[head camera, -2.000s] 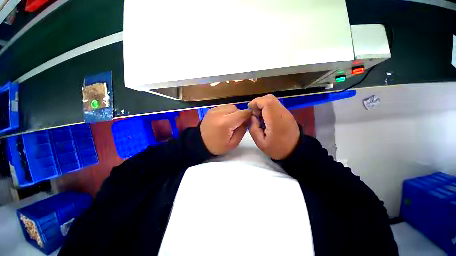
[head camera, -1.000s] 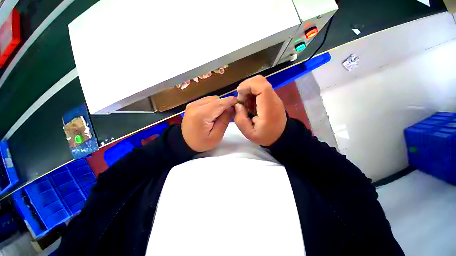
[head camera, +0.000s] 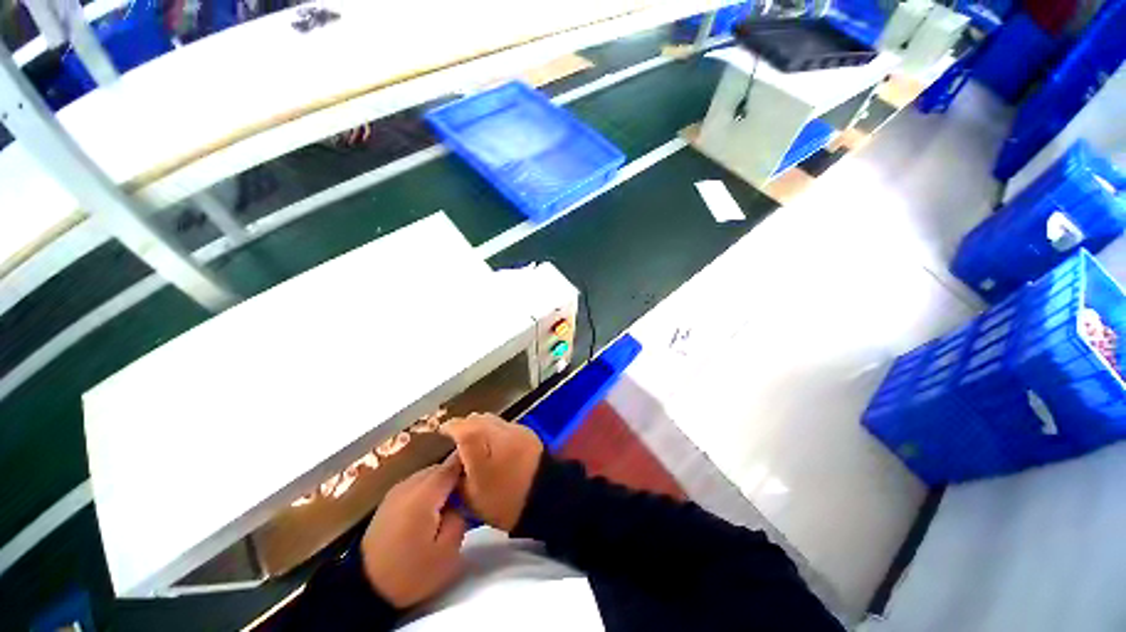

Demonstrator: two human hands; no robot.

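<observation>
My left hand (head camera: 415, 533) and my right hand (head camera: 496, 469) meet fingertip to fingertip in front of the open side of the cream metal oven (head camera: 309, 352). Their fingers are pinched together. Any workpiece between them is hidden by the fingers. Pinkish parts (head camera: 371, 459) lie in a row on the brown floor inside the oven opening. Red and green buttons (head camera: 559, 340) are on the oven's end.
A blue tray (head camera: 531, 146) lies on the dark green belt beyond the oven. A narrow blue bin (head camera: 583, 393) is at the bench edge, right of my hands. Blue crates (head camera: 1013, 383) stand on the right, one holding pinkish parts. A second cream box (head camera: 772, 117) is farther along.
The view has swung up and to the right, bringing in the blue tray, second box and more crates. The work pad has left the picture. My hands stay together.
</observation>
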